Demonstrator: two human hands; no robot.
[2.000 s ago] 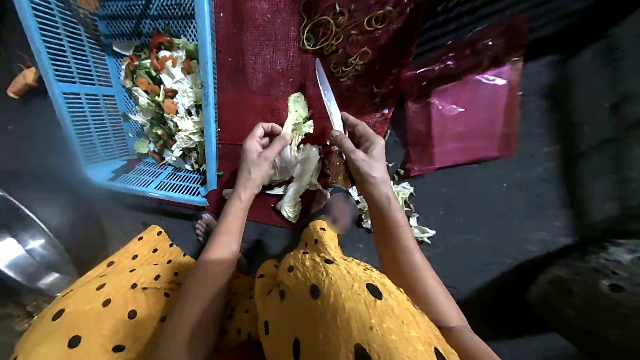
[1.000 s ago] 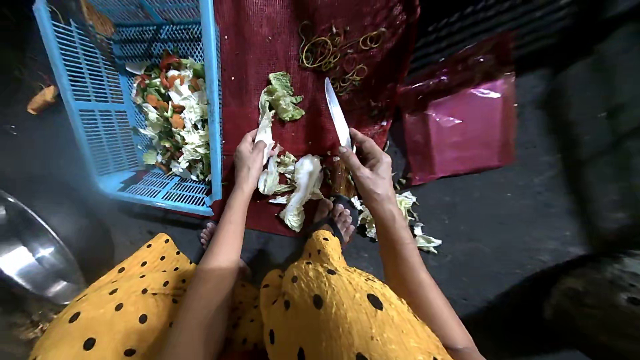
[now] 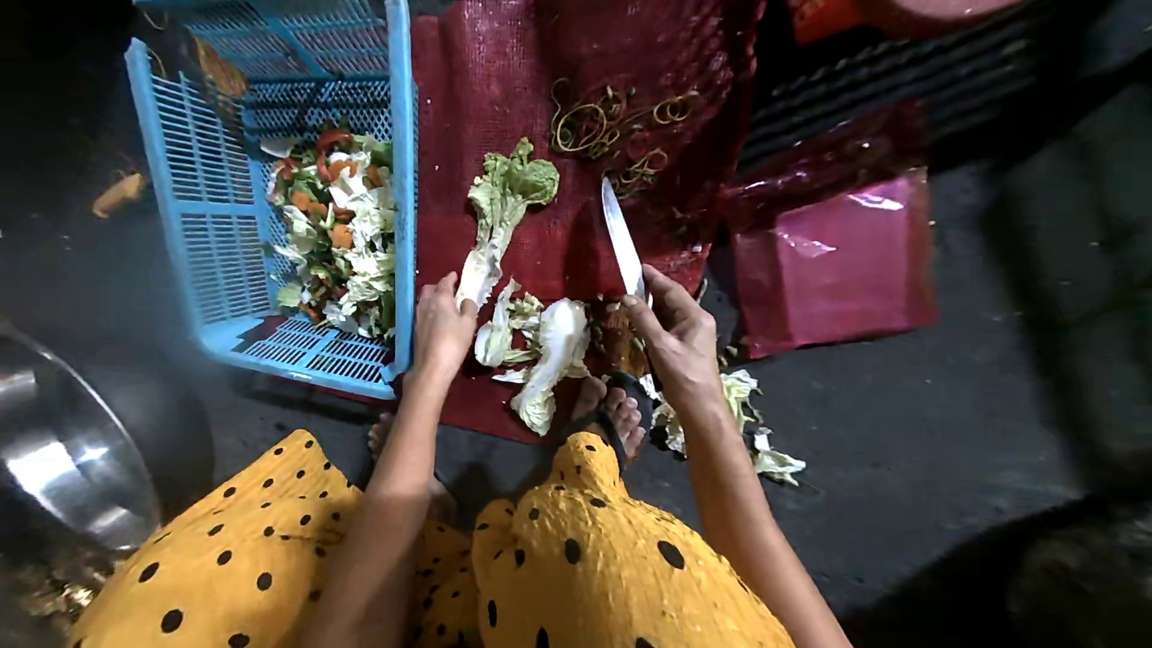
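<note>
Beside the crate's right wall, my left hand [image 3: 445,324] grips the white stem end of a leafy cabbage leaf [image 3: 499,202], whose green tip points away from me over the red mesh sheet [image 3: 459,117]. My right hand [image 3: 673,333] is closed around the handle of a knife [image 3: 623,236], blade pointing up and away. Between my hands, more pale cabbage leaves [image 3: 551,364] lie on the sheet, touching neither hand. Cut cabbage, orange pieces and red pieces [image 3: 346,238] fill part of the blue plastic crate [image 3: 405,189].
Rubber bands [image 3: 585,126] lie on the sheet's far part. A pink plastic packet [image 3: 850,261] is at the right. Leaf scraps [image 3: 776,461] lie on the dark floor by my right forearm. A metal basin [image 3: 76,450] stands at the left, and a sandaled foot [image 3: 621,414] is near the sheet.
My left hand has moved left, toward the crate, with a leaf in it. The leaf's green tip has swung farther out over the sheet. The knife remains in my right hand.
</note>
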